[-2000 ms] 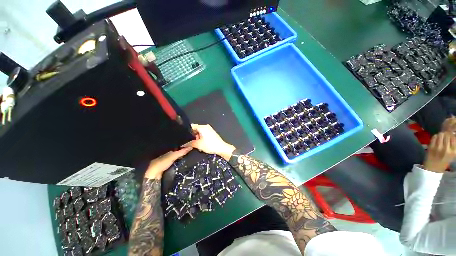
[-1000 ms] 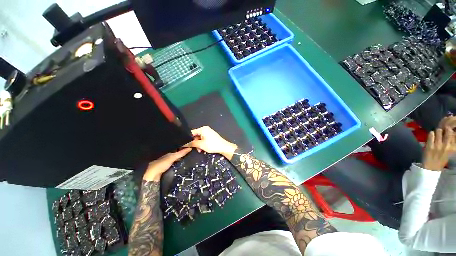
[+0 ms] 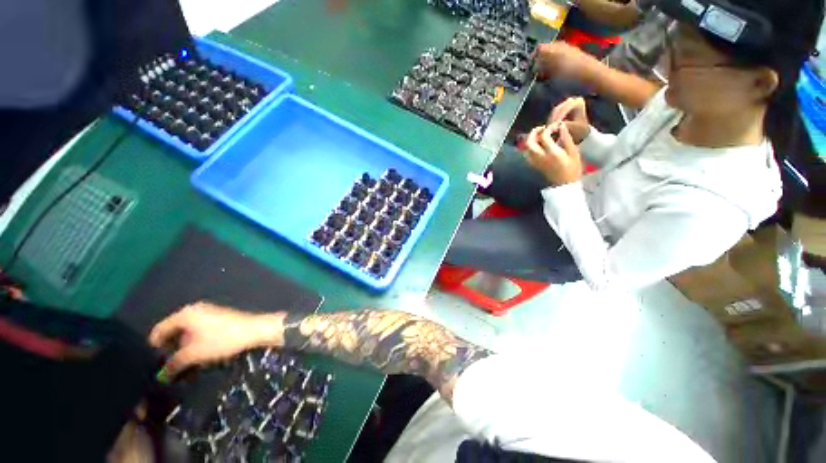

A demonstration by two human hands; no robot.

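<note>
My right hand is at the right edge of the large black box, fingers curled beside a small green glow; whether it holds something is hidden. My left hand shows only as a blurred bit of skin at the bottom left, mostly hidden by the box. A loose pile of small black modules lies below my right hand, beside the black mat. The blue tray has rows of modules in its right part.
A second blue tray with modules stands behind the first. A keyboard with a cable lies at the left, near a dark monitor. A seated person in white is at the right, near a red stool and more modules.
The view has swung to the right, so the box and my left hand are now mostly cut off or hidden and the seated person shows more. My right hand is still at the box edge.
</note>
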